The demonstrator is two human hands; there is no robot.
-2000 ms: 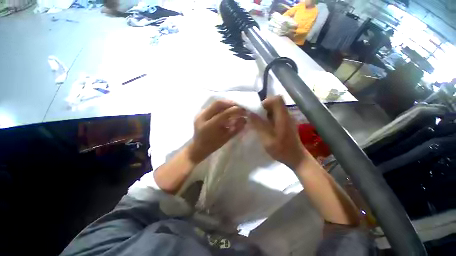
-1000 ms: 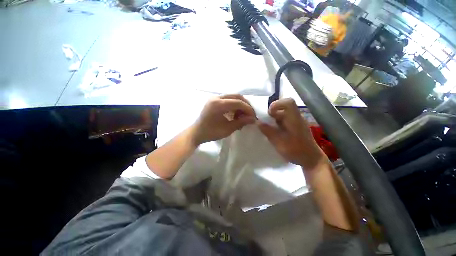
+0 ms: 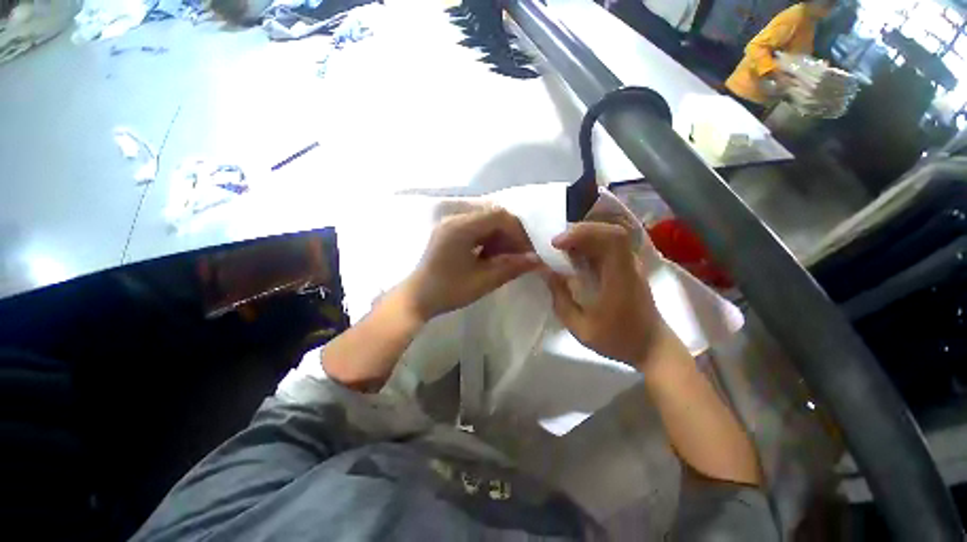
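Note:
A white garment hangs from a black hanger hooked over the grey metal rail. My left hand and my right hand meet at the garment's upper edge, just below the hanger hook. The fingertips of both hands pinch the white cloth there. Whether something small is between the fingertips cannot be told. A narrow pale strip hangs down the front of the garment below my left hand.
The rail crosses diagonally on the right, with bunched black hooks at its far end. A white table holds a thin dark stick and crumpled scraps. Dark garments hang right. A person in orange holds a pale stack.
Both hands stay together at the garment's edge, with small finger movements. The right side of the garment now spreads wider. The view has shifted, and the person in orange shows farther right.

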